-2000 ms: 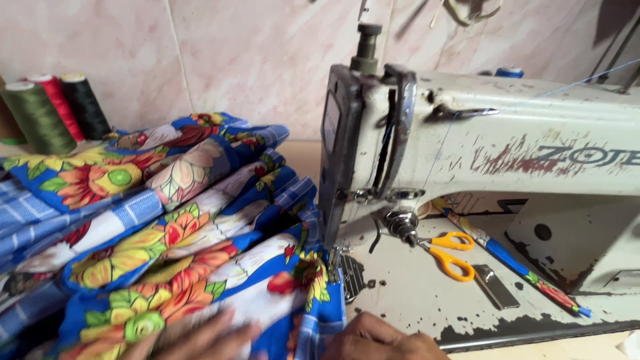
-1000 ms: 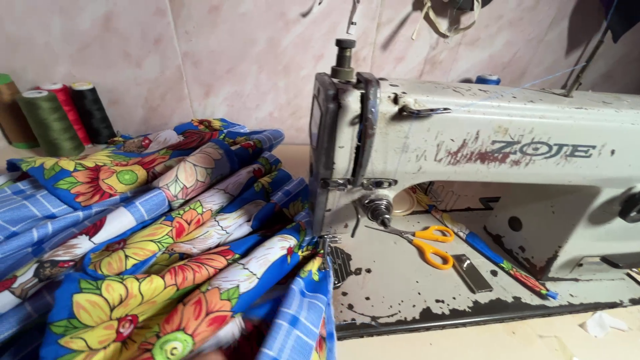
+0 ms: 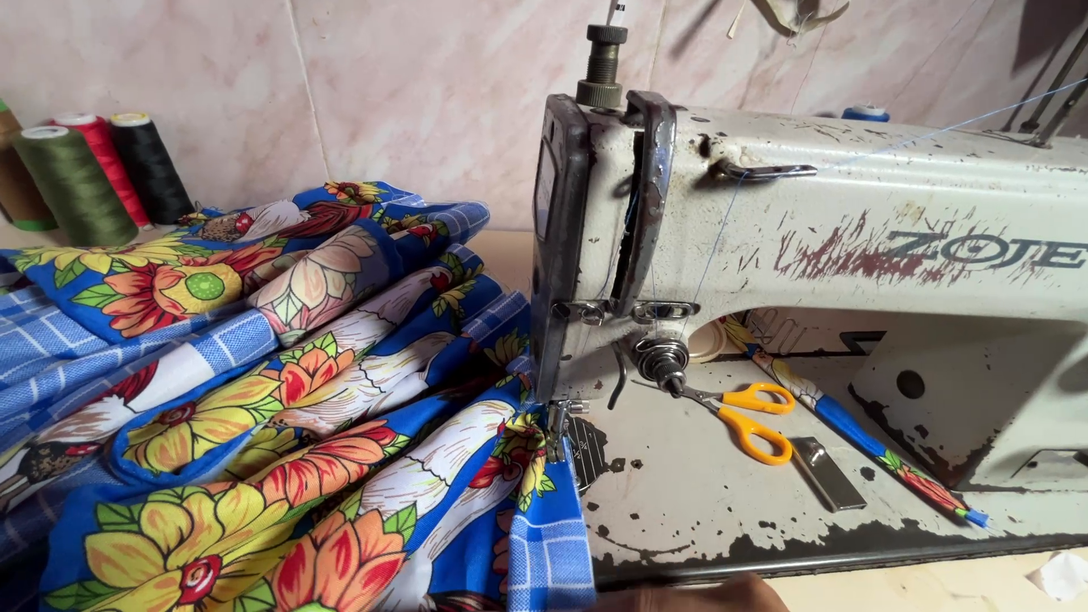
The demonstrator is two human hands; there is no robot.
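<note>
Gathered floral and blue-checked fabric [image 3: 340,382] fills the left half of the view. Its right edge lies beneath the presser foot [image 3: 558,429] of a white Zoje sewing machine [image 3: 765,221] with chipped paint. My right hand [image 3: 697,597] shows only as its upper edge at the bottom, beside the checked strip of the fabric; its fingers are mostly cut off, so its hold cannot be told. My left hand is not in view. Blue thread runs from the guide on top of the machine down its front.
Orange-handled scissors [image 3: 756,416], a small metal piece [image 3: 826,474] and a narrow rolled floral fabric strip [image 3: 858,433] lie on the machine bed. Thread cones, among them an olive one [image 3: 75,187], stand at the back left. A white scrap [image 3: 1062,576] lies at the lower right.
Two seconds ago both hands were at the bottom, a blurred one on the fabric and one by the machine's edge. The one on the fabric has gone out of view.
</note>
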